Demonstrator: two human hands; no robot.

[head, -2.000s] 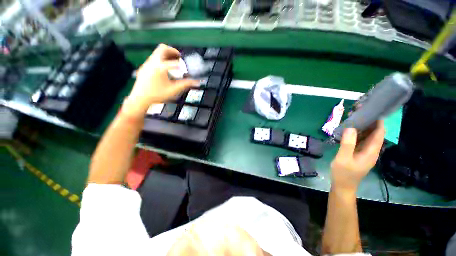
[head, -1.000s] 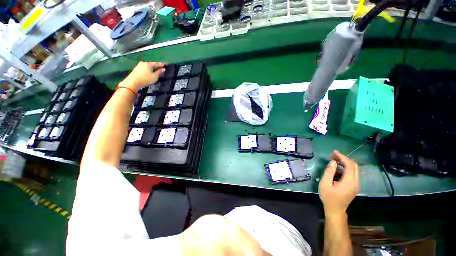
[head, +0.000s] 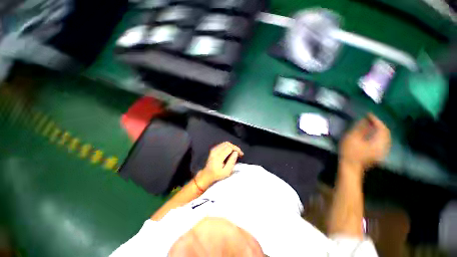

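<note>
The view is blurred. My left hand (head: pixel 224 159) is in front of my waist, below the bench edge, its fingers curled and nothing seen in it. My right hand (head: pixel 366 143) is at the bench's front edge, its fingers bent; blur hides whether it holds anything. Just left of it lies a module with a white face (head: pixel 313 124). Two more modules lie end to end behind it, one of them at the left (head: pixel 290 87). The parts tray (head: pixel 175 64), with rows of modules, stands on the left of the bench.
A crumpled clear bag (head: pixel 313 40) lies behind the loose modules. A white and purple tube (head: pixel 377 80) and a green box (head: pixel 427 88) are at the right. A red stool (head: pixel 142 116) and a black bin (head: pixel 158 156) are below the bench. A brown box (head: pixel 388 232) is at lower right.
My left hand has come from the parts tray down to my waist. My right hand is still near the front edge. The view has tilted down, and the hanging screwdriver is out of the picture.
</note>
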